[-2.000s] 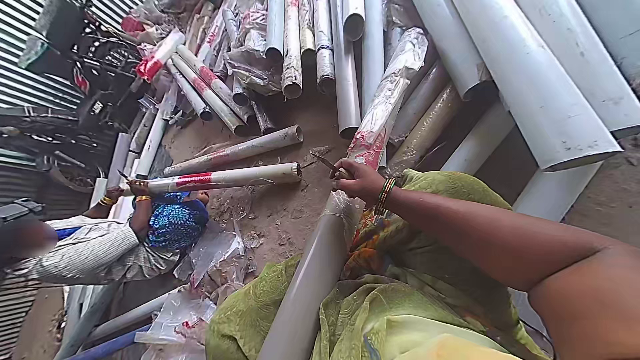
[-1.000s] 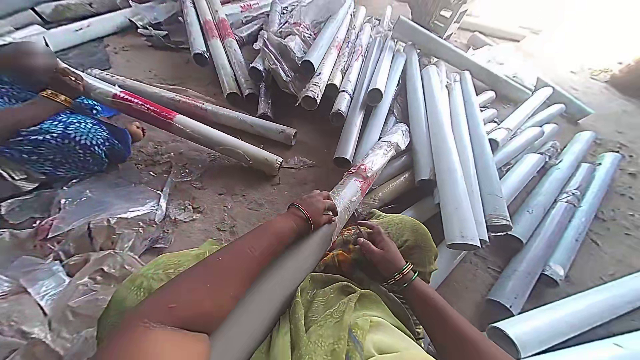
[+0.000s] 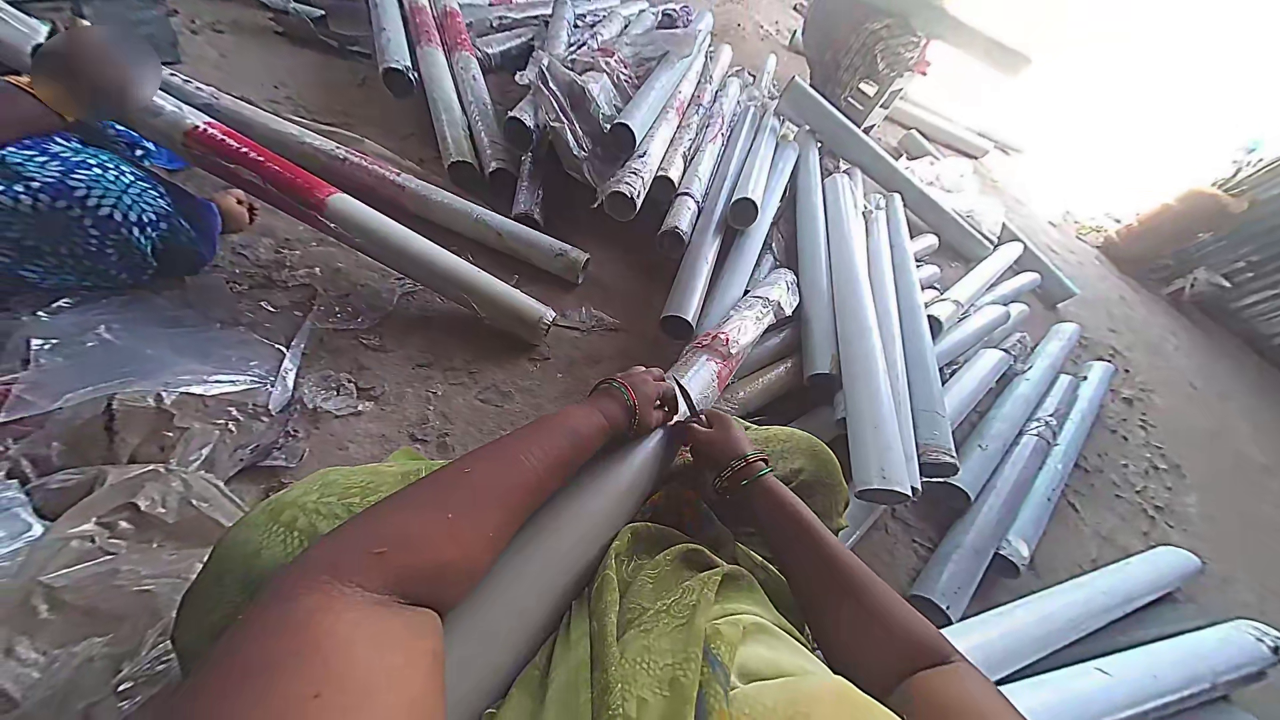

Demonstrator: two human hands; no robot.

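Note:
A grey plastic pipe (image 3: 560, 540) lies across my lap, its far part still wrapped in clear plastic film with red marks (image 3: 735, 340). My left hand (image 3: 645, 398) rests on the pipe at the edge of the film, fingers bent over it. On the pipe's right side my right hand (image 3: 715, 440) grips a small dark blade (image 3: 687, 398), likely a knife, which points up and left over the film close to my left fingers. Its handle is hidden in my fist.
Many grey pipes (image 3: 865, 350) lie in a heap ahead and to the right. At the left a person in blue patterned cloth (image 3: 90, 210) sits by a red-marked pipe (image 3: 400, 240). Torn clear plastic film (image 3: 150, 350) covers ground at the left.
The view has swung right since the first frame. My left hand has come into view onto the pipe. My right hand, lower and off the film a second ago, is now up beside my left hand.

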